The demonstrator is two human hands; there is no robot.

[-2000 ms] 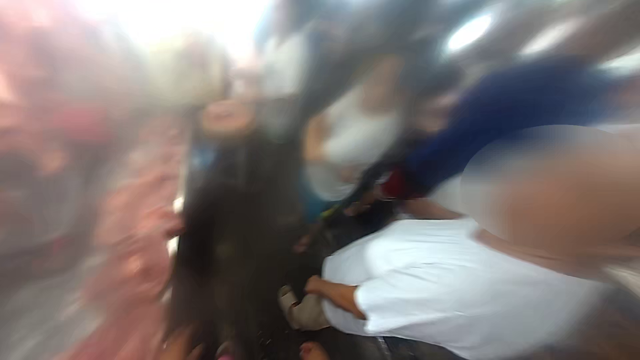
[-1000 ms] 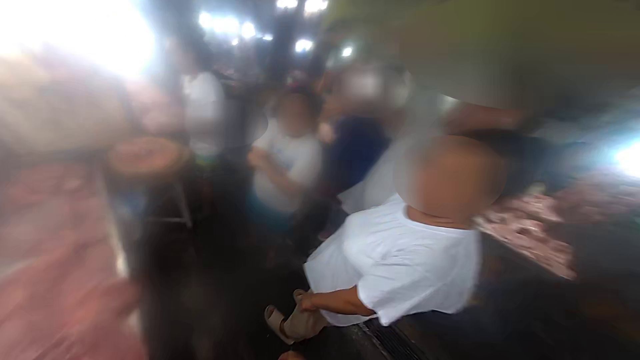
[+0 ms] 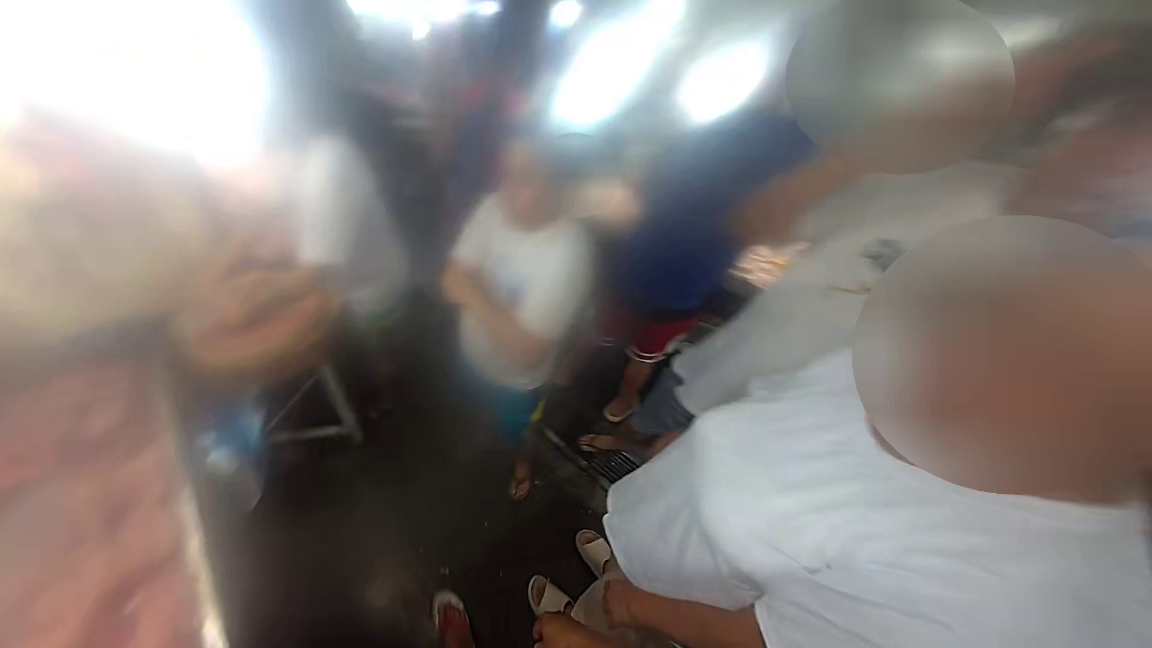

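Neither my left hand nor my right hand shows in the head view. At the left edge runs a counter or table (image 3: 90,522) covered with blurred pink-red pieces that look like raw meat. Beyond its end stands a round block or tray (image 3: 256,315) with a reddish-brown top, above a pale metal leg frame (image 3: 346,409). On the right a person in a white T-shirt (image 3: 837,504) sits or leans close by, with forearms low near the knees and light sandals (image 3: 547,596) on the feet.
A person in a white shirt and blue shorts (image 3: 517,288) stands ahead, near someone in dark blue (image 3: 684,225). Another person in grey-white (image 3: 783,324) is at the right. A bluish bag-like thing (image 3: 229,445) hangs beside the counter. A foot (image 3: 452,619) rests on the dark floor (image 3: 360,549).
The view has swung about considerably. The person in the white T-shirt stays on the right, forearms low. Most other differences are lost in blur.
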